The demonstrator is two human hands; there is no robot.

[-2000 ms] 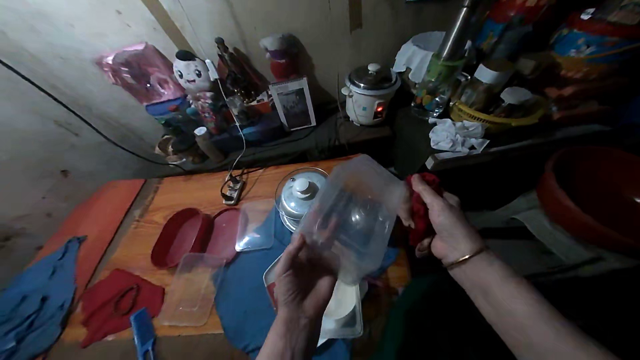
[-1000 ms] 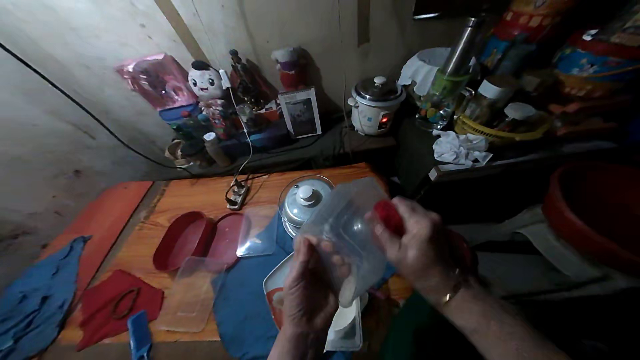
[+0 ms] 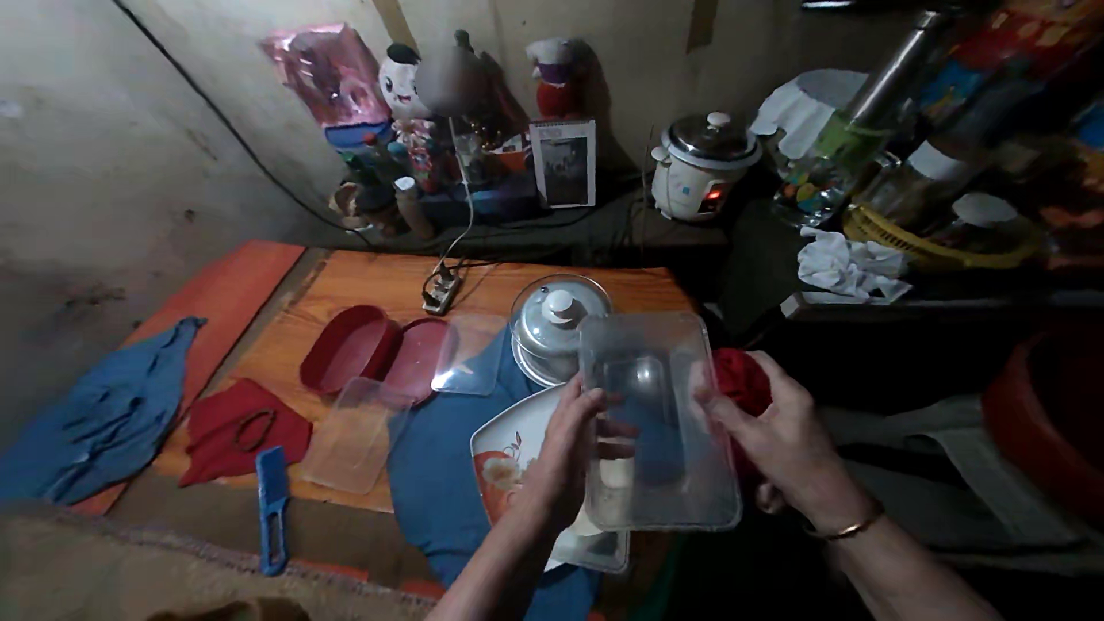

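A clear rectangular plastic container (image 3: 660, 423) is gripped at its left edge by my left hand (image 3: 573, 444), whose fingers show through the plastic. My right hand (image 3: 776, 431) holds a bunched red cloth (image 3: 743, 384) against the container's right side. Beneath my left forearm lies a white plate with a floral print (image 3: 509, 457), and another clear container (image 3: 604, 552) is partly hidden beside it. Just behind is a pot with a glass lid (image 3: 561, 315). Left of the plate, a blue cloth (image 3: 440, 466) is spread on the wooden table.
A red oval container (image 3: 349, 345), a red lid (image 3: 416, 366), clear lids (image 3: 352, 435), a red cloth (image 3: 224, 431) and a blue plastic knife-like tool (image 3: 272, 509) lie at left. A power strip (image 3: 442, 289) sits behind. A rice cooker (image 3: 703, 168) with a lit light stands at the back.
The clear container has turned from a tilted pose to nearly upright in view. My right hand with the red cloth has moved from the container's upper part to its right side.
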